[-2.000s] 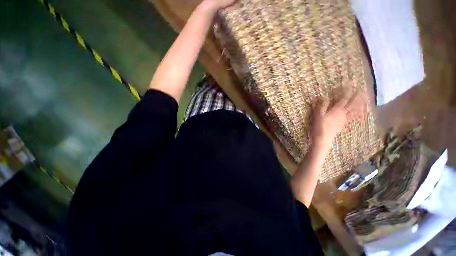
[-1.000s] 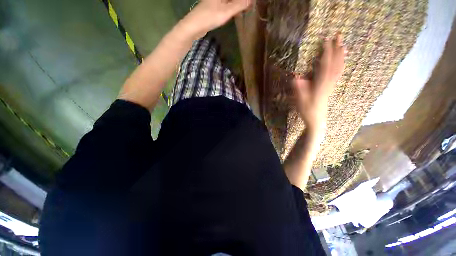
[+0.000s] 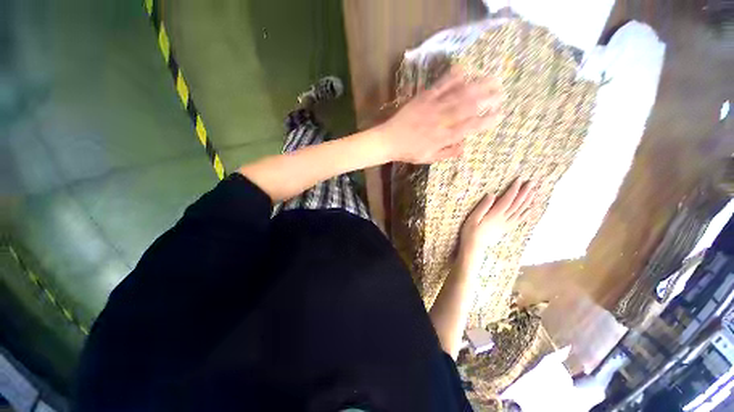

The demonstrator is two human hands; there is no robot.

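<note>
A stack of tan-brown nubby fabric pieces (image 3: 539, 105) lies on the brown wooden table (image 3: 644, 193) in front of me. My left hand (image 3: 447, 117) lies on the far part of the stack, fingers spread, slightly blurred. My right hand (image 3: 495, 213) lies on the stack nearer the right end, palm down, fingers apart. Neither hand grips anything. A long white paper piece (image 3: 599, 177) lies along the stack's far side, and another white paper (image 3: 563, 20) shows at its left end. The stack's lower plies are partly hidden.
A darker fabric bundle (image 3: 503, 350) lies past the stack's right end with white paper (image 3: 543, 382) beside it and a small metal-grey object (image 3: 480, 339) near it. More dark stacks (image 3: 660, 257) sit at the table's far right. Yellow-black tape (image 3: 183, 92) marks the green floor.
My view has shifted, showing the stack's left end. My left hand has moved from the near edge onto the top of the stack. My right hand remains on the fabric.
</note>
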